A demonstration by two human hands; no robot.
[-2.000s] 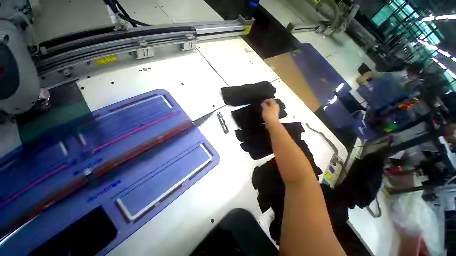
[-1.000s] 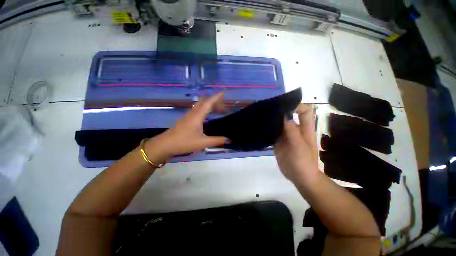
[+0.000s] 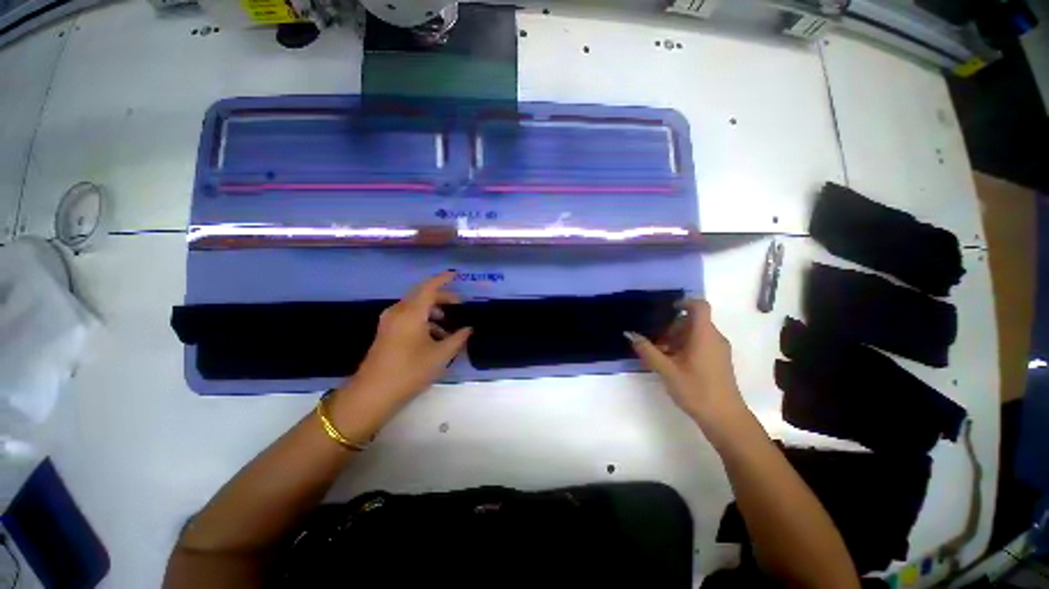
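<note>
The blue sewing template (image 3: 334,276) lies open on the white table, with a shiny brown hinge tape (image 3: 311,236) across its middle. A black fabric panel (image 3: 288,339) lies on the left of its near edge. A second black fabric panel (image 3: 564,330) lies on the right of that edge. My left hand (image 3: 412,336), with a gold bangle at the wrist, holds the second panel's left end between thumb and fingers. My right hand (image 3: 684,351) holds its right end near the template's right edge.
Several black bundles (image 3: 880,316) lie at the right, with a small metal tool (image 3: 771,276) beside them. The machine head (image 3: 408,12) is over a dark green plate (image 3: 439,69) behind the template. A pale tape roll (image 3: 81,215), crumpled white plastic (image 3: 40,334) and a dark blue rectangle (image 3: 55,524) are at left.
Both hands have lowered the second black panel from a raised, slanted position flat onto the template's near right part. Earlier, one hand reached to the bundles. The view has turned back to the template.
</note>
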